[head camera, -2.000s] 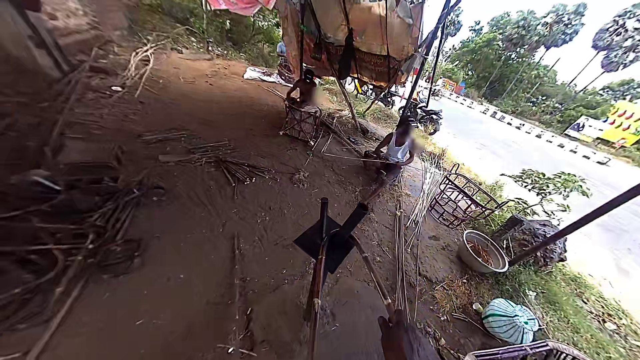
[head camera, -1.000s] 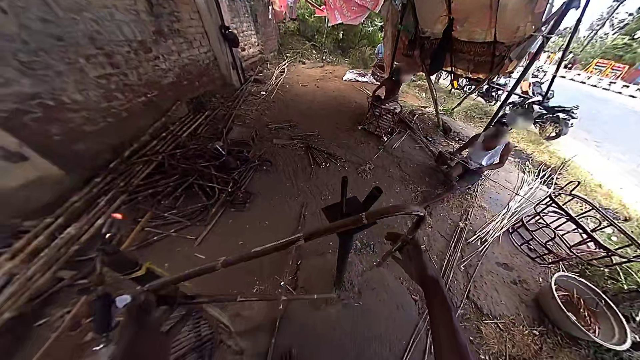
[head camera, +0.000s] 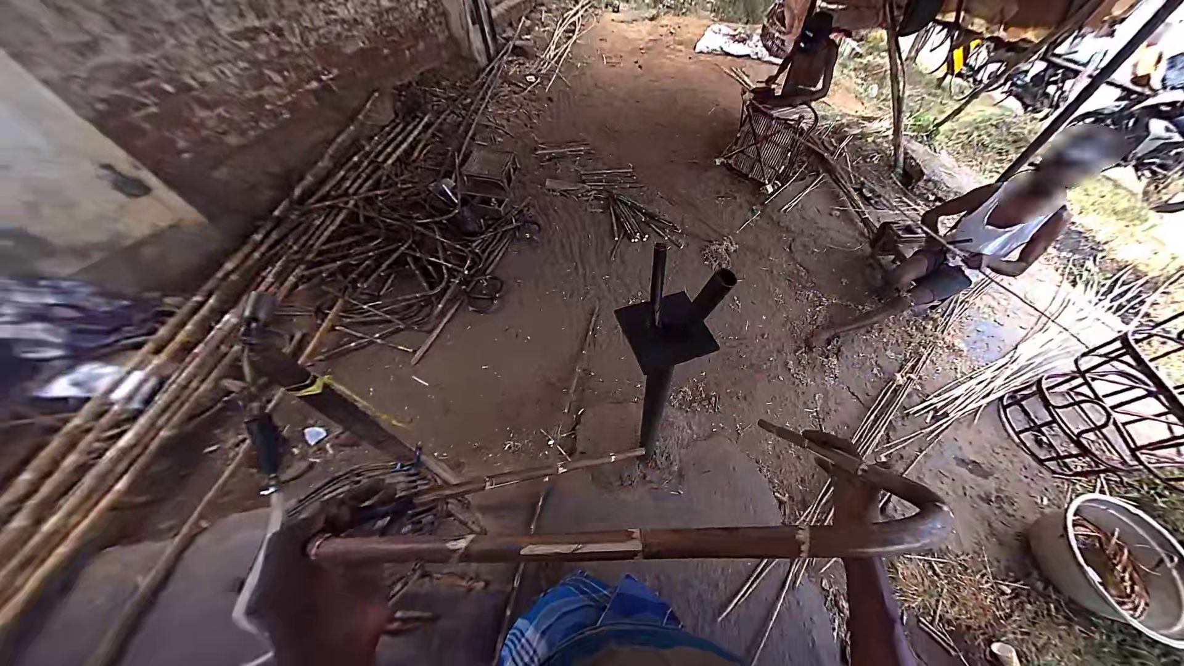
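Observation:
A thick cane pole (head camera: 592, 544), bent back at its right end into a hook, lies across the view in front of my body. My right hand (head camera: 844, 462) grips its short bent arm. At the left my left hand (head camera: 324, 583) is closed around the pole's other end; this hand is dark and blurred. Beyond the pole stands a black metal post with a square plate (head camera: 666, 331) and two upright tubes, one thin and one wide. A thinner cane (head camera: 555, 470) reaches from near my left hand to the post's foot.
Long canes (head camera: 231, 324) and a heap of bent canes lie along the brick wall. A torch-like metal tool (head camera: 264, 435) is at the left. A seated person (head camera: 999, 231) works at the right, another behind a woven frame (head camera: 772, 143). A metal frame and a white basin (head camera: 1045, 564) stand right.
The bent cane, angled upward across the post one second ago, is now level and closer to my body. Both hands hold it. The view has tilted down, showing blue checked cloth.

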